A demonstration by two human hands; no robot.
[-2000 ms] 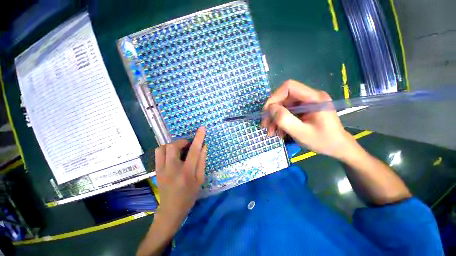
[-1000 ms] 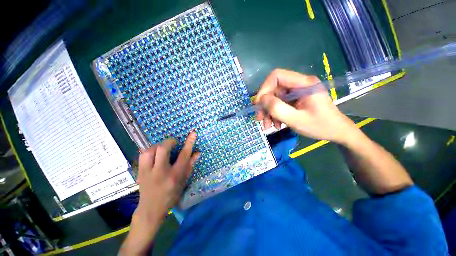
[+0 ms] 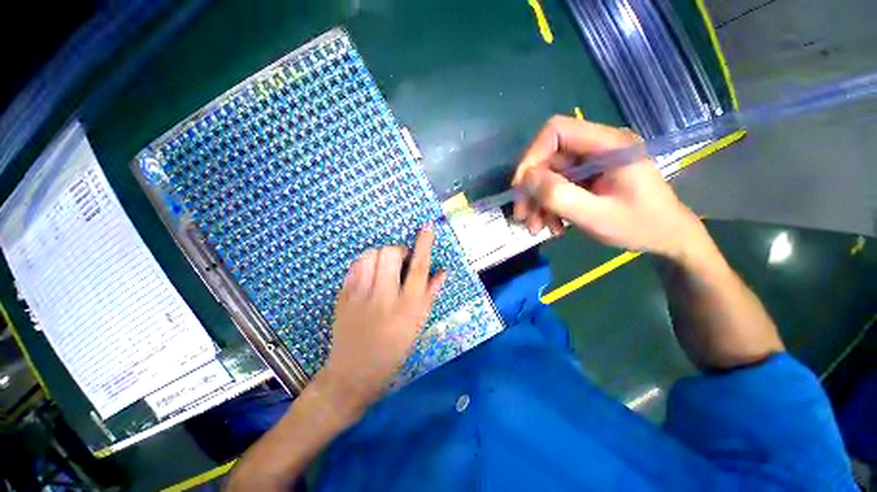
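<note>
A flat component tray (image 3: 288, 173) with a dense blue-white grid lies tilted on the green bench, its lower edge against the blue coat. My left hand (image 3: 385, 298) rests on the tray's lower right part, index finger extended towards the right edge; I see nothing held in it. My right hand (image 3: 606, 187) is right of the tray and pinches a long clear-violet packing tube (image 3: 692, 137). The tube's near end is just off the tray's right edge, and its far end runs out at the right. Single components are too small to make out.
A printed record sheet (image 3: 96, 279) lies left of the tray, with a label strip (image 3: 187, 386) below it. A tube bundle (image 3: 654, 72) lies at the bench's right end. A small yellow tag (image 3: 457, 203) and white paper (image 3: 490, 236) lie beside the tray's right edge.
My left hand has moved right across the tray. My right hand has drawn the tube's end back off the tray. The view has shifted, so tray and sheet appear further left and lower.
</note>
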